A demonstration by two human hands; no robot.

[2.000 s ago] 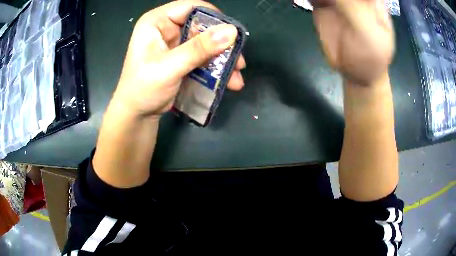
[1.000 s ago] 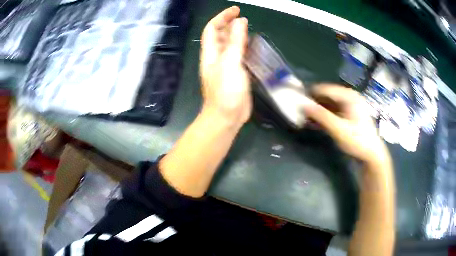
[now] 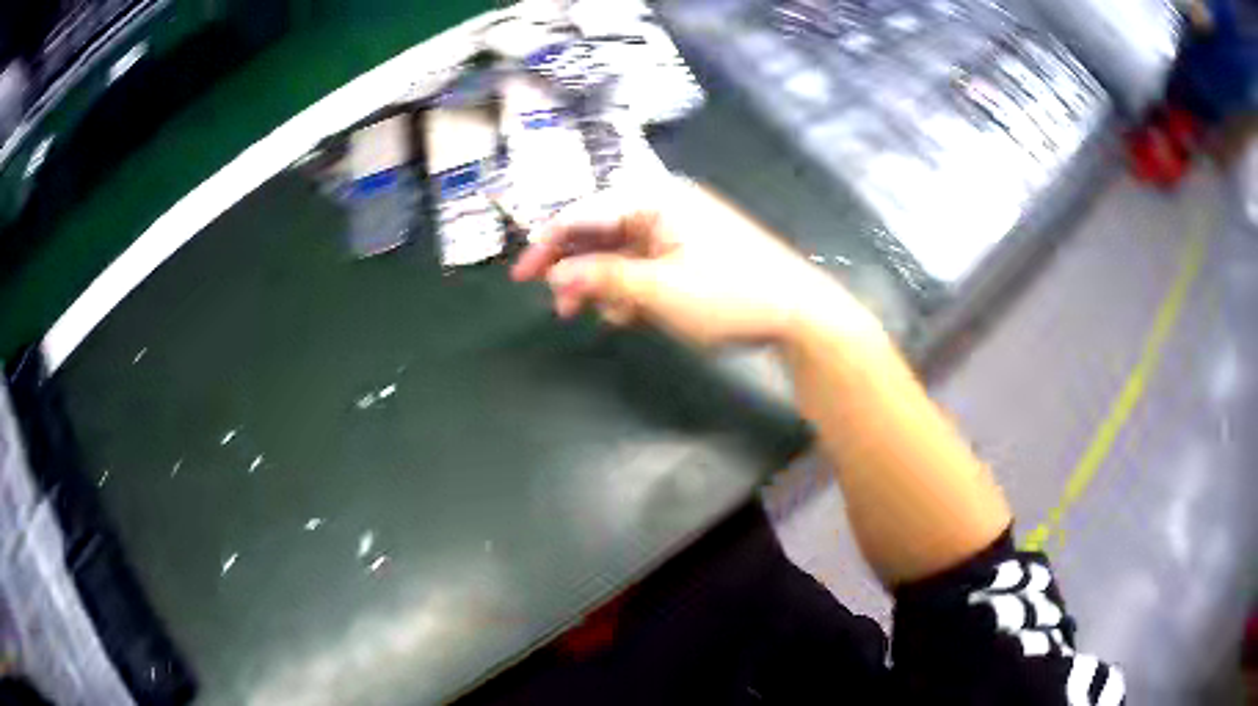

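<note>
My right hand (image 3: 662,269) is blurred, just in front of the pile of display boards (image 3: 545,145). Its fingers are bent and a little apart, and I see nothing held in them. The boards have pale rectangles and blue middles. Two of them lie side by side at the pile's left: one board (image 3: 380,186) and another board (image 3: 462,179). My left hand is not in view, nor is the phone unit.
A clear pocketed tray (image 3: 938,152) lies at the right of the green mat (image 3: 317,400). White scraps dot the mat. A black tray edge (image 3: 104,552) is at the lower left. A white strip (image 3: 193,235) runs behind. A red stool (image 3: 1163,145) and part of a person are at the upper right.
The view has swung to the right. My left hand and the phone unit have left the picture. My right hand has let go of the unit and is now beside the board pile.
</note>
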